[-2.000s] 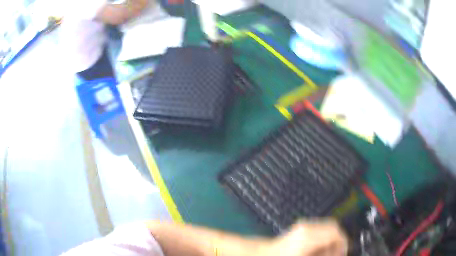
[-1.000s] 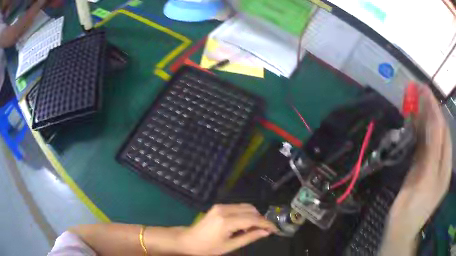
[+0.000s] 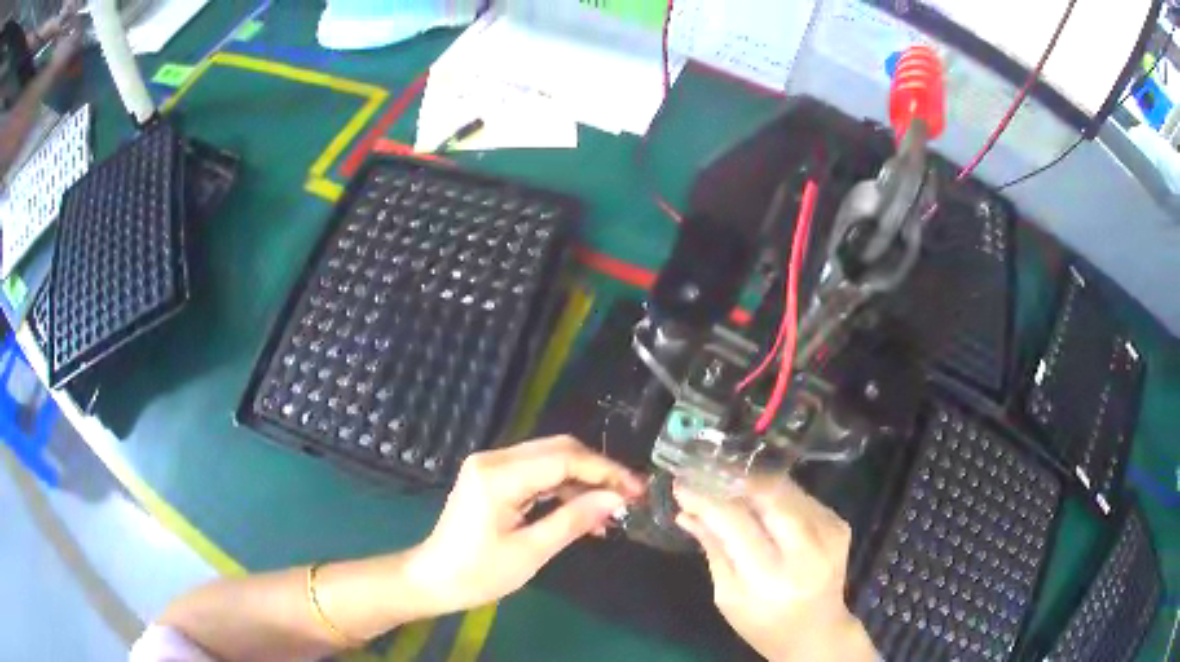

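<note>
The test fixture (image 3: 841,278) stands in front of me, its red lever (image 3: 915,93) pointing up. Its clear pressure head plate (image 3: 699,440) with a green piece is over the test socket (image 3: 654,515). My left hand (image 3: 524,517) is at the socket's left side, thumb and forefinger pinched around a tiny silvery component (image 3: 620,513). My right hand (image 3: 764,550) is at the socket's right side, under the head plate; its fingertips are partly hidden and I cannot tell if they hold anything.
A pocketed tray (image 3: 408,310) with shiny parts lies left of the fixture. Another pocketed tray (image 3: 964,530) lies right, with more trays beyond it. Stacked black trays (image 3: 123,246) are far left. Papers (image 3: 544,84) and a pen (image 3: 461,133) lie behind. Red wires (image 3: 792,298) loop over the fixture head.
My right hand has left the red lever and come down to the socket. The lever now stands free. My left hand stays near the socket. The view has shifted right.
</note>
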